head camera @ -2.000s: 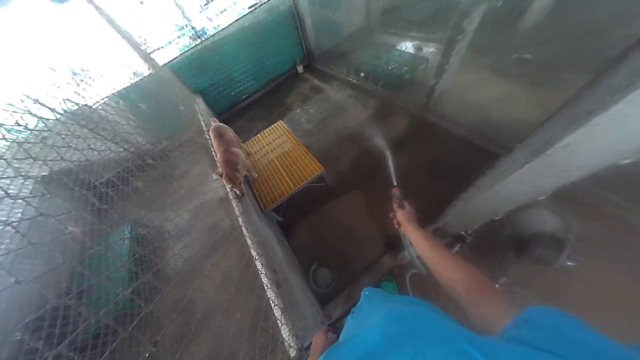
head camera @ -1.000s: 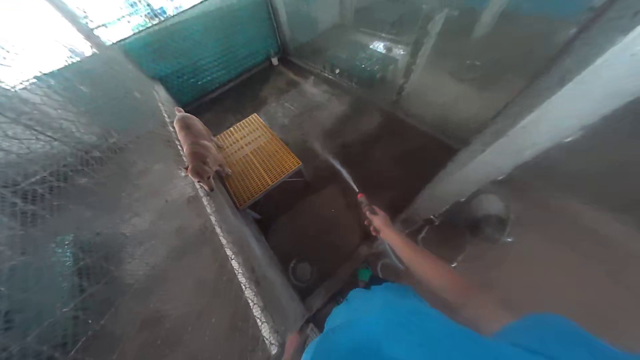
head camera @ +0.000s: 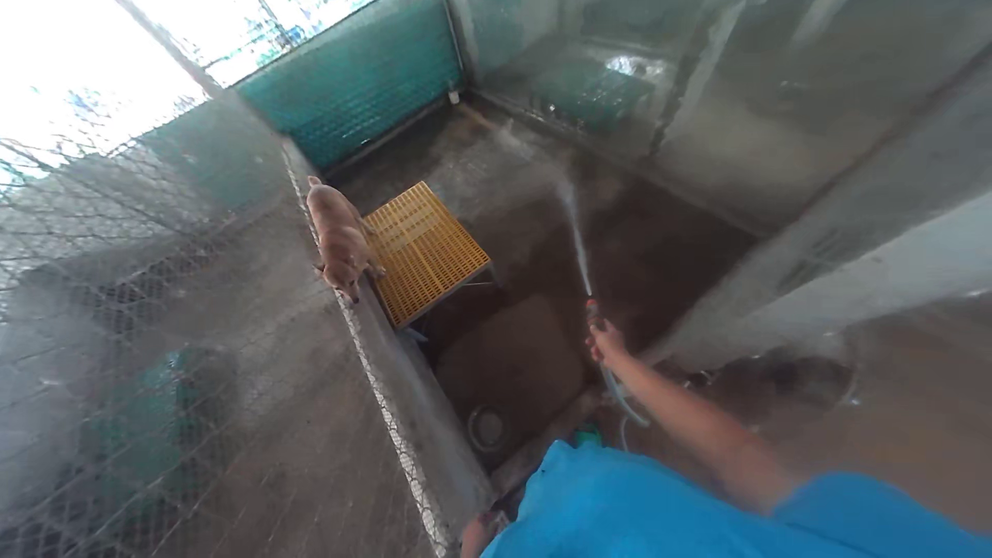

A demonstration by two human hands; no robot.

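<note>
My right hand (head camera: pixel 606 344) is closed around a hose spray nozzle (head camera: pixel 593 311) with a red tip. A jet of water (head camera: pixel 576 240) leaves the nozzle and strikes the wet concrete floor (head camera: pixel 535 209) of a pen. The pale hose (head camera: pixel 622 397) hangs below my wrist. My left hand (head camera: pixel 482 533) is at the bottom edge, beside the low wall, blurred and partly hidden by the blue shirt; its fingers cannot be made out. A tan dog (head camera: pixel 341 236) stands at the left, between the wire mesh and a yellow slatted platform (head camera: pixel 426 252), its head lowered.
A low concrete wall (head camera: pixel 422 403) with chain-link mesh (head camera: pixel 194 403) runs along the left. Green netting (head camera: pixel 372 77) closes the far end. A round bowl (head camera: pixel 488 428) lies on the floor near the wall. A concrete wall (head camera: pixel 837 263) stands at the right.
The water jet points more steeply up the view than one second ago, when it slanted left. The dog remains beside the platform. The view has shifted slightly.
</note>
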